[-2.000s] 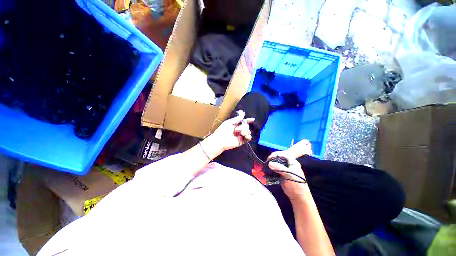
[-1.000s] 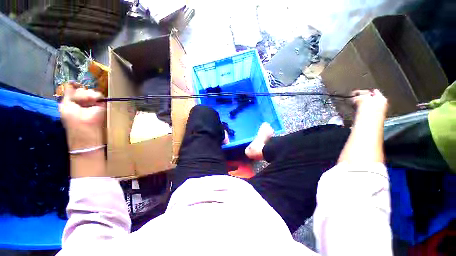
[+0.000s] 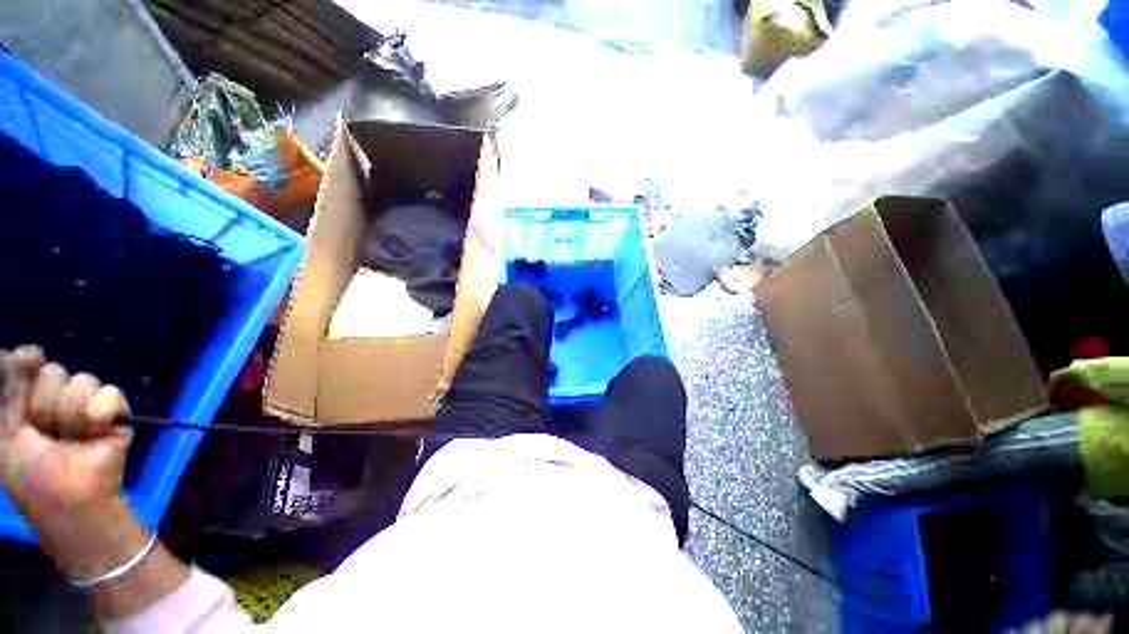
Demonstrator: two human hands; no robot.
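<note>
A thin black cable (image 3: 770, 547) runs from my left hand across my lap, passes out of sight at my shirt and shows again at the right, heading for the lower right. My left hand (image 3: 62, 427) is closed on it at the left edge, over the supply crate (image 3: 235, 266), a large blue tote heaped with black cables. Only fingers of what looks like my right hand (image 3: 1071, 623) show, cut off at the bottom right edge; its grip is hidden. The blue receiving crate (image 3: 638, 334) stands beyond my knees with a few black bundles inside.
An open carton (image 3: 372, 378) with dark cloth and a white piece stands between the blue crates. An empty brown carton (image 3: 842, 359) is at the right, above a darker blue crate (image 3: 882, 557). Plastic bags lie at the upper right.
The looped bundle was opened into a long stretched cable. My hands have since moved farther apart and lower, the right nearly out of view. The camera view has shifted.
</note>
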